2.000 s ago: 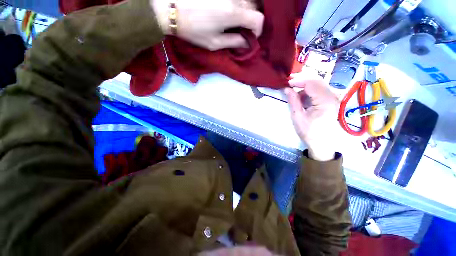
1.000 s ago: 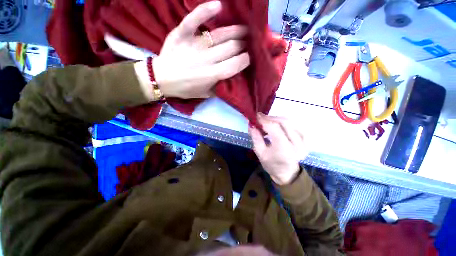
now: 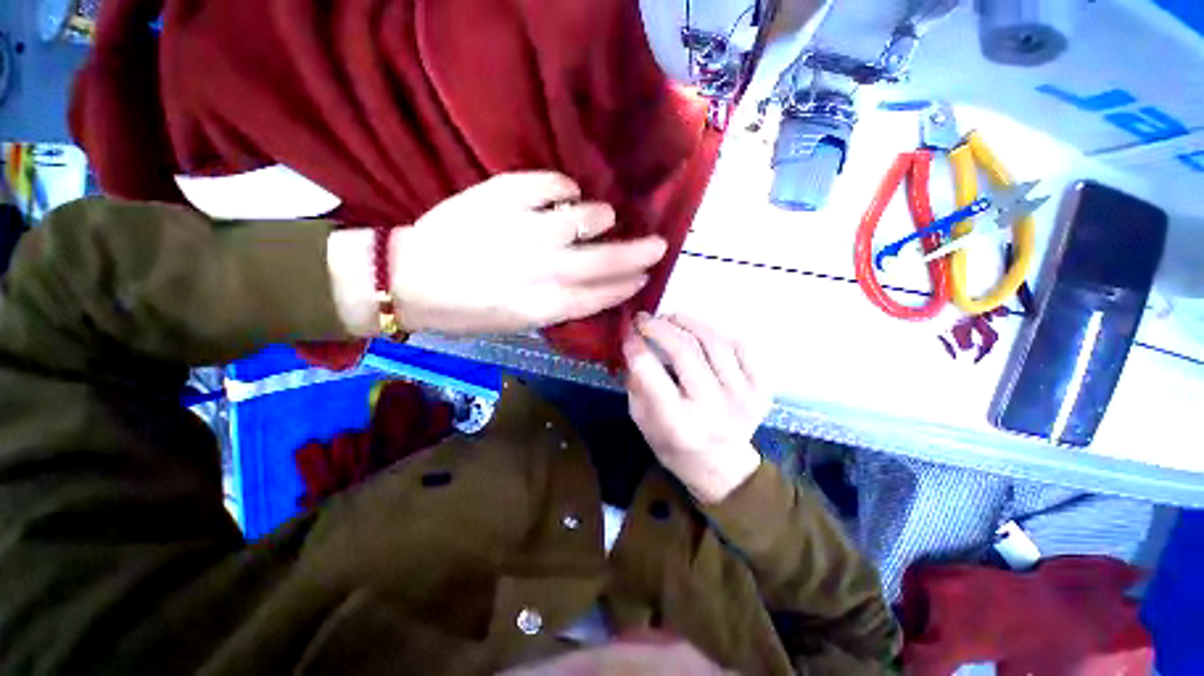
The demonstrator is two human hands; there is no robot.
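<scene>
A large dark red garment (image 3: pixel 528 93) lies in folds over the left of the white table, its right edge running up to the presser foot (image 3: pixel 717 66). My left hand (image 3: pixel 508 258) lies on the garment with its fingers stretched toward that edge; whether it pinches cloth is hard to tell. My right hand (image 3: pixel 693 390) holds the near corner of the red edge between thumb and fingertips, close to the table's front edge. The needle itself is too small to make out.
The white sewing machine (image 3: pixel 1122 119) stands at the upper right. A grey attachment (image 3: pixel 811 159), scissors (image 3: pixel 902 238) with blue snips across them, red scraps (image 3: pixel 970 337) and a smartphone (image 3: pixel 1083 317) lie right of the garment. A blue bin (image 3: pixel 271 436) is below.
Both hands and the held edge have moved toward the front of the table and left. The garment's edge is now straighter from presser foot to my right hand. My left hand lies flatter on it.
</scene>
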